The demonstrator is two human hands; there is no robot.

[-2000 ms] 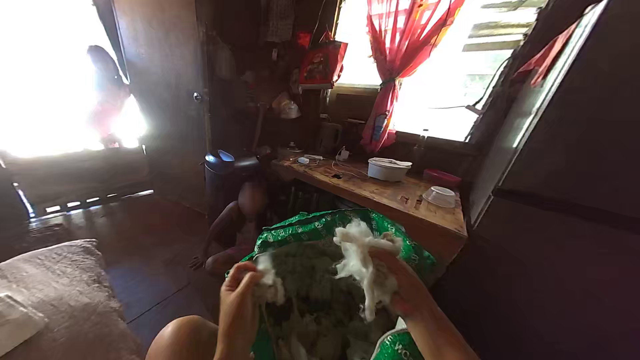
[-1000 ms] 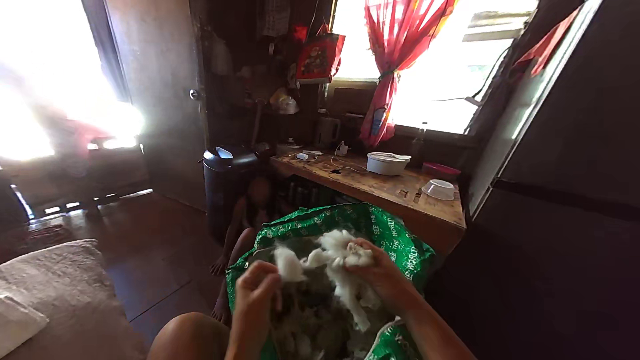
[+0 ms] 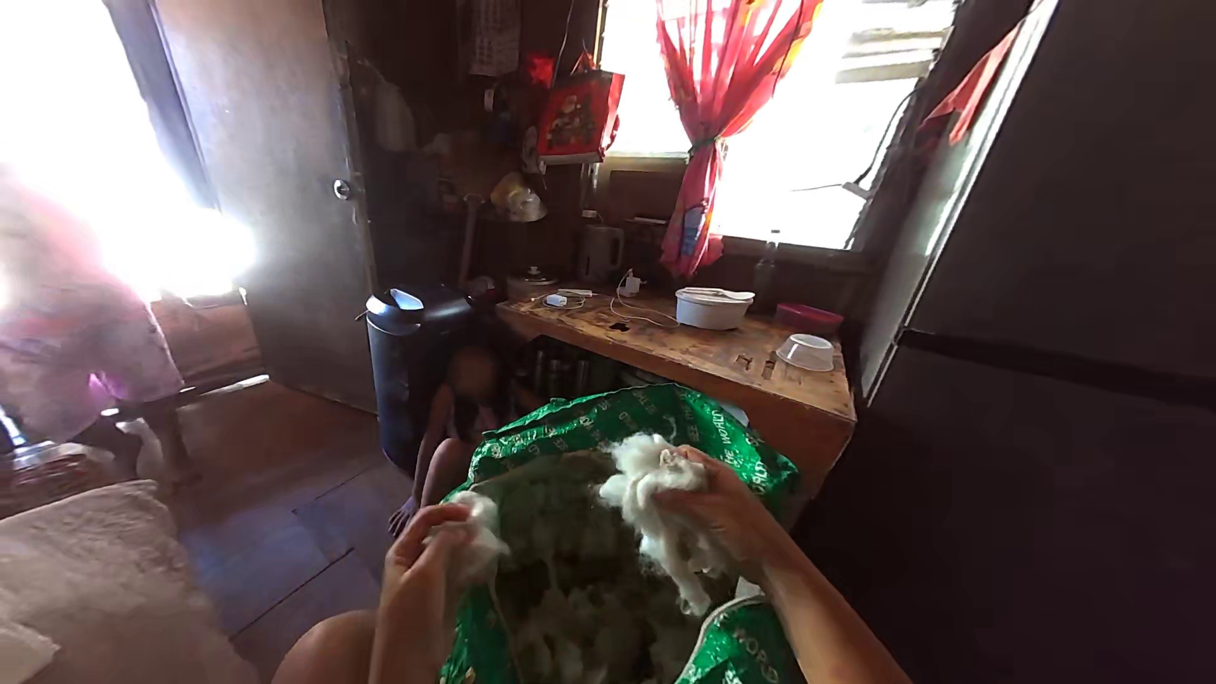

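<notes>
A green bag (image 3: 608,418) with printed writing stands wide open in front of me, with loose white fiber stuffing (image 3: 589,617) inside. My left hand (image 3: 427,551) pinches a small tuft of white fiber (image 3: 480,537) at the bag's left edge. Over the right part of the bag's mouth, my right hand (image 3: 722,508) grips a larger clump of white fiber (image 3: 651,484), and a strand of it hangs down. The two tufts are apart.
A wooden table (image 3: 665,347) beyond the bag holds a white tub (image 3: 714,309), a clear bowl (image 3: 806,351) and chargers. A person (image 3: 465,408) sits low beside a black bin (image 3: 413,380); another person (image 3: 85,313) stands at left. A pale cushion (image 3: 104,579) lies at lower left.
My hands have moved apart; a second ago the fiber between them was close together over the bag. A person has come into view at the bright doorway on the left.
</notes>
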